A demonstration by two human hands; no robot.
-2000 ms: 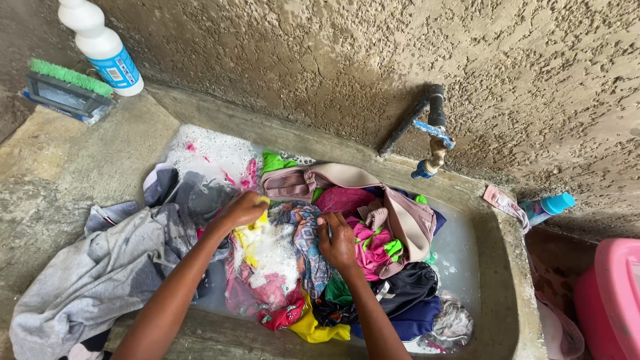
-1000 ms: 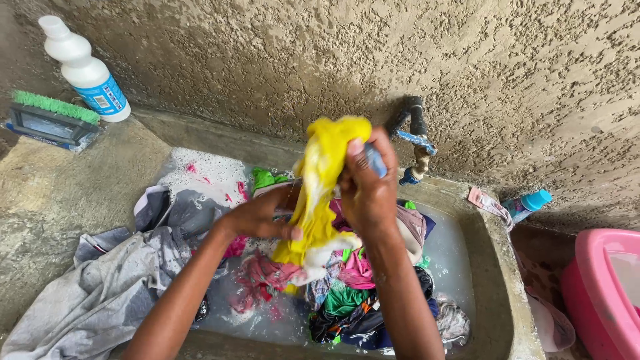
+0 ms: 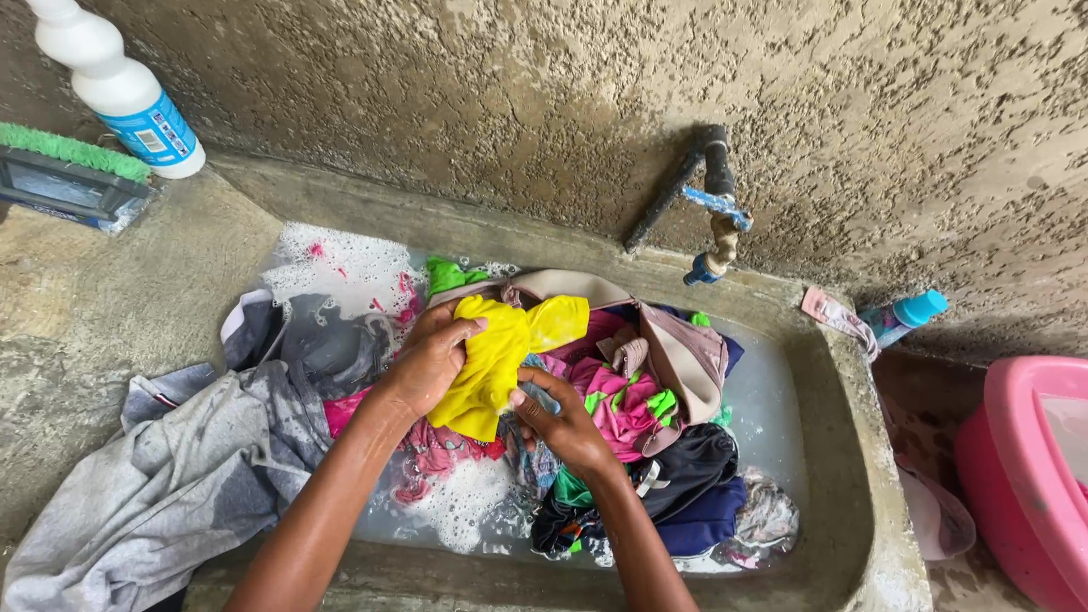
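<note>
A wet yellow cloth [image 3: 489, 361] is stretched out between my hands above a concrete wash basin [image 3: 837, 425]. My left hand [image 3: 433, 357] grips its left edge between thumb and fingers. At the cloth's lower right edge, my right hand [image 3: 557, 416] has thumb and forefinger near the fabric; whether they pinch it is hard to tell. Below lie soaked clothes in cloudy, sudsy water: a pink and green garment [image 3: 625, 404], a beige garment [image 3: 688, 357], a black one [image 3: 697, 467] and a navy one [image 3: 705, 518]. A grey garment [image 3: 195, 476] drapes over the basin's left side.
A tap [image 3: 721, 238] juts from the rough wall over the basin's back rim. At the upper left stand a white bottle [image 3: 127, 93] and a green-bristled brush [image 3: 76, 178]. A blue-capped container [image 3: 905, 316] is beyond the right corner, near a pink plastic tub [image 3: 1011, 476].
Both hands rose with the yellow cloth from the pile, then came down again. The cloth, bunched and hanging a second ago, is now spread lower over the basin.
</note>
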